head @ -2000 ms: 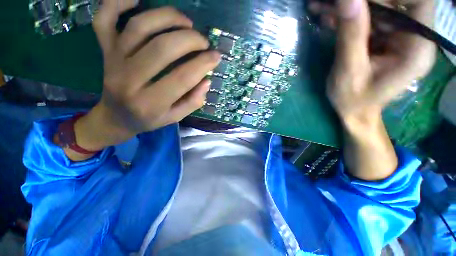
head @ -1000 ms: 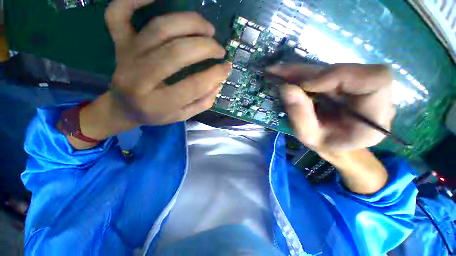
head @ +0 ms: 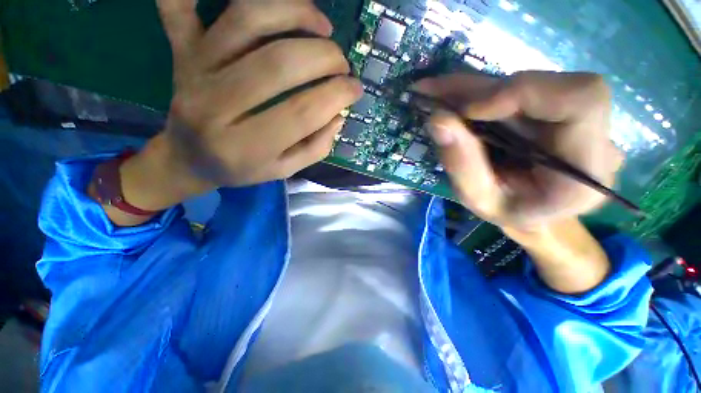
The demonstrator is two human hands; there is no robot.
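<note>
A green circuit board panel (head: 377,138) with rows of grey square chips lies on the dark-green mat in front of me. My left hand (head: 261,100) rests at the panel's left edge with its fingertips on it. Its fingers are spread, and whether it pinches anything is hidden. My right hand (head: 530,138) holds a thin dark pointed tool (head: 573,176), probably tweezers, over the panel's right part. The tool's tip is at the middle of the panel and hard to make out.
The shiny dark-green mat (head: 92,54) shows bright lamp glare behind my right hand. Loose thin green scraps (head: 669,192) lie at the right. A dark device with a red light (head: 681,266) and a black cable are at the lower right.
My right hand has come down and left from the right side, bringing the dark tool onto the panel. The panel and my left hand sit slightly higher and farther right in view.
</note>
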